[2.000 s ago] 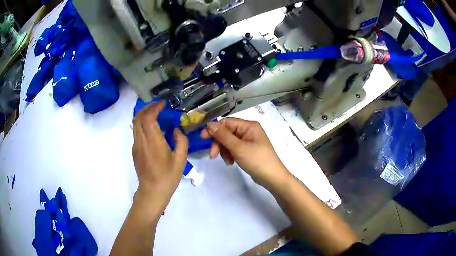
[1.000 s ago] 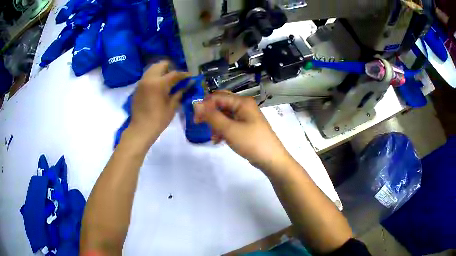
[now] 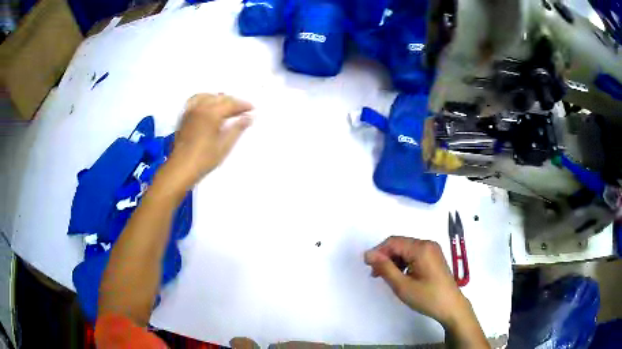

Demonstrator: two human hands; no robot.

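A blue pouch point(image 3: 409, 167) with white lettering lies on the white table against the sewing machine's arm, its short strap with a white end pointing left. My left hand point(image 3: 211, 133) is over the table left of centre, empty, thumb and index finger slightly apart. My right hand point(image 3: 412, 276) is low at the front right, fingers curled and thumb against them, with nothing visible in it. The sewing machine point(image 3: 498, 129) stands at the right, with a yellowish piece point(image 3: 447, 160) at the arm end.
Red-handled thread snips point(image 3: 460, 255) lie right of my right hand. A pile of blue pouches point(image 3: 109, 180) lies at the left, partly behind my left forearm. More pouches point(image 3: 314, 41) lie along the back. A plastic bag with blue contents point(image 3: 569, 313) is at the lower right.
The view has swung left. The pouch that was between my hands now lies beside the machine arm, released. My hands have moved apart, the left towards the left pile, the right nearer the front edge.
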